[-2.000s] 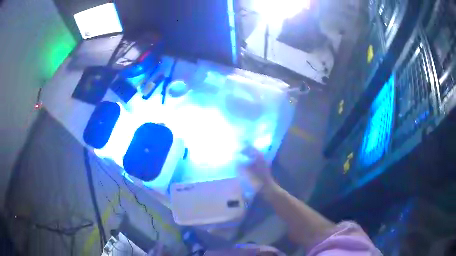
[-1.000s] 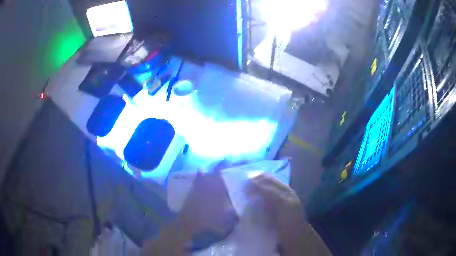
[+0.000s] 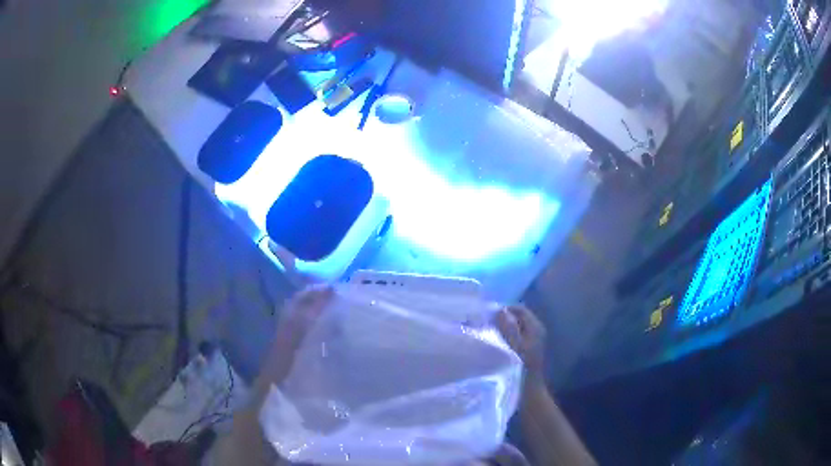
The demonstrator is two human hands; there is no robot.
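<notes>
A clear plastic bag (image 3: 401,364) is spread between my hands at the table's near edge. The white side of a projector unit (image 3: 419,282), with small dark ports, shows at the bag's upper edge; the rest lies behind or inside the film, I cannot tell which. My left hand (image 3: 305,314) grips the bag's upper left edge. My right hand (image 3: 524,337) grips its upper right edge. Two black-faced projector units, one larger in view (image 3: 320,207) and one farther left (image 3: 240,141), stand on the white table (image 3: 474,118).
A tape roll (image 3: 394,109), pens (image 3: 371,102) and a flat black square (image 3: 235,71) lie at the table's back. A crate stack (image 3: 720,264) stands at the right. A white stand with wires (image 3: 191,400) and red equipment (image 3: 82,423) are at lower left.
The hands were together over the white unit and crumpled film; now they are apart with the bag spread open between them. The view has shifted, so the table sits farther right and higher.
</notes>
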